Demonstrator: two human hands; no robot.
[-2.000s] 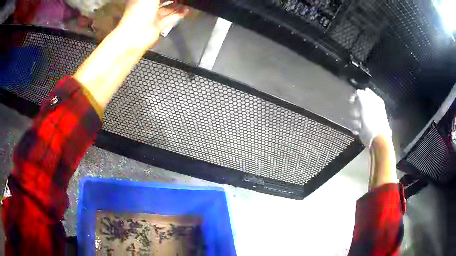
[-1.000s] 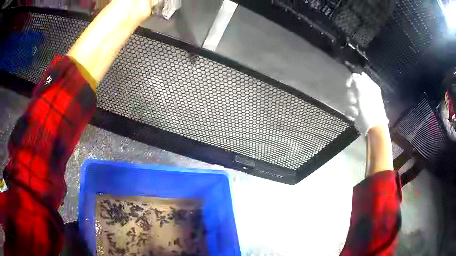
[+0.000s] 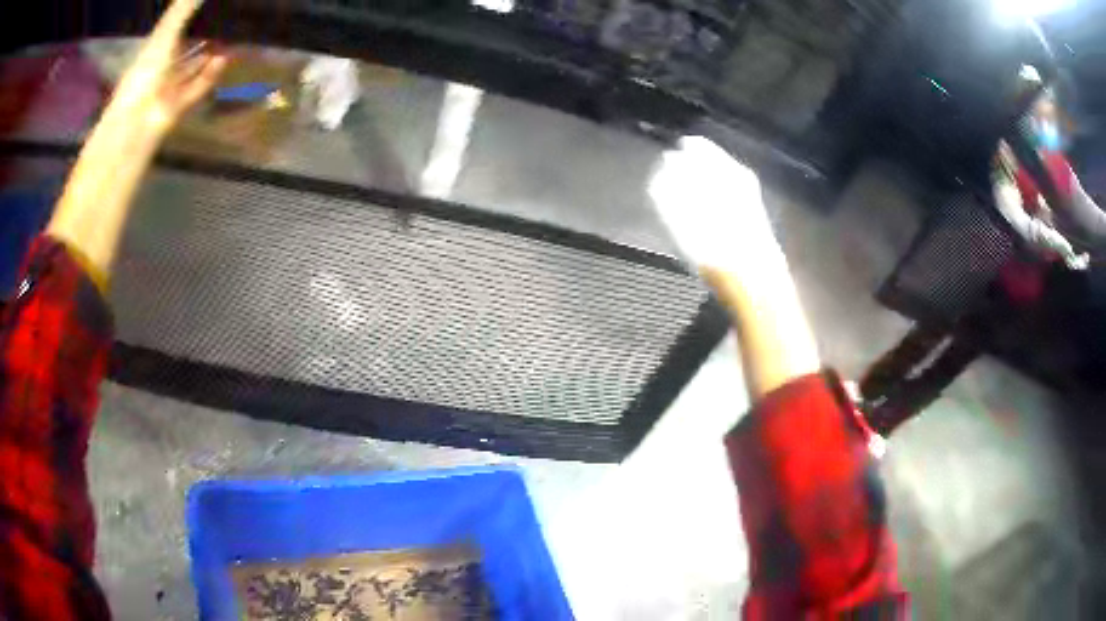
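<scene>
A long black mesh door panel (image 3: pixel 400 291) hangs across the view, its dark frame edge around the mesh, motion-blurred. Above it runs the dark lower edge of an upper panel (image 3: pixel 485 67). My left hand (image 3: pixel 182 79), bare, is raised at the upper left by that upper edge; its fingers are partly spread and its top is cut off by the picture's edge. My right hand (image 3: pixel 716 200), in a white glove, is at the upper panel's lower edge, above the lower panel's right corner. Its fingers are washed out, so its grip cannot be told.
A blue bin (image 3: pixel 364 500) with small dark parts (image 3: pixel 364 588) on a tan liner stands below the lower panel. A person (image 3: pixel 1043 194) is at the right, beside another mesh panel (image 3: pixel 952 261). A white post (image 3: pixel 452 140) shows behind the panels.
Both hands and the panels have shifted left in the picture as the view turned right. The bin sits lower in view. The person at the right now shows more fully.
</scene>
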